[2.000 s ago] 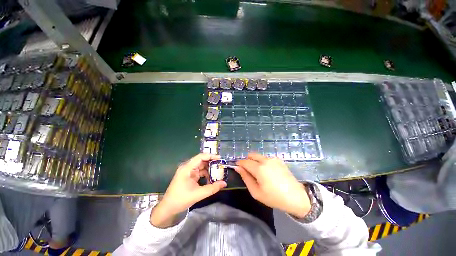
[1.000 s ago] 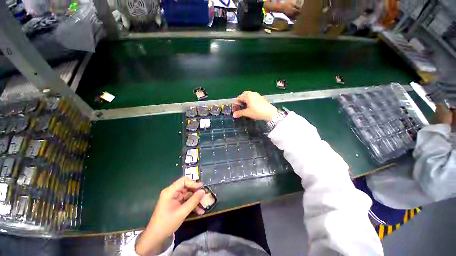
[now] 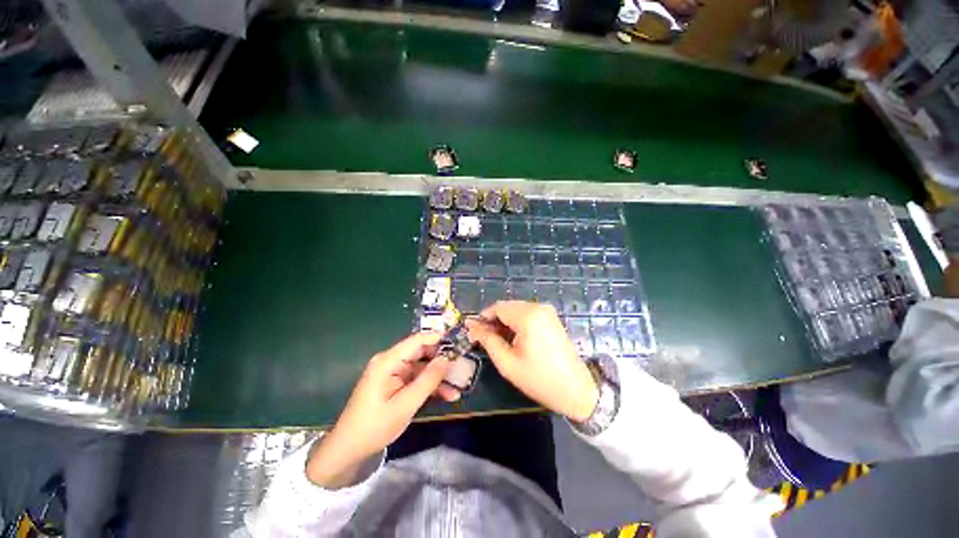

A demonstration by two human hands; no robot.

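Note:
My left hand [image 3: 384, 397] holds a dark-framed watch housing [image 3: 462, 372] with a pale inside, over the bench's near edge. My right hand [image 3: 534, 352] has its fingertips on a small dark battery [image 3: 460, 334] with a yellow tab, at the housing's upper edge. The fingertips of both hands meet there and partly hide it. The clear component tray [image 3: 547, 264] lies just beyond my hands. Grey batteries [image 3: 468, 200] fill part of its back row and its left column, and one white-faced battery [image 3: 469, 226] sits in the second row.
A green conveyor [image 3: 526, 105] beyond the metal rail [image 3: 347, 183] carries several spaced units. A tall pile of filled trays [image 3: 95, 273] stands at left. Another clear tray [image 3: 836, 278] lies at right, beside a person's grey sleeve [image 3: 925, 347].
My right hand has come back from the tray's back row to the housing with a battery. The back row shows one battery fewer. The view has shifted, and the belt units sit elsewhere.

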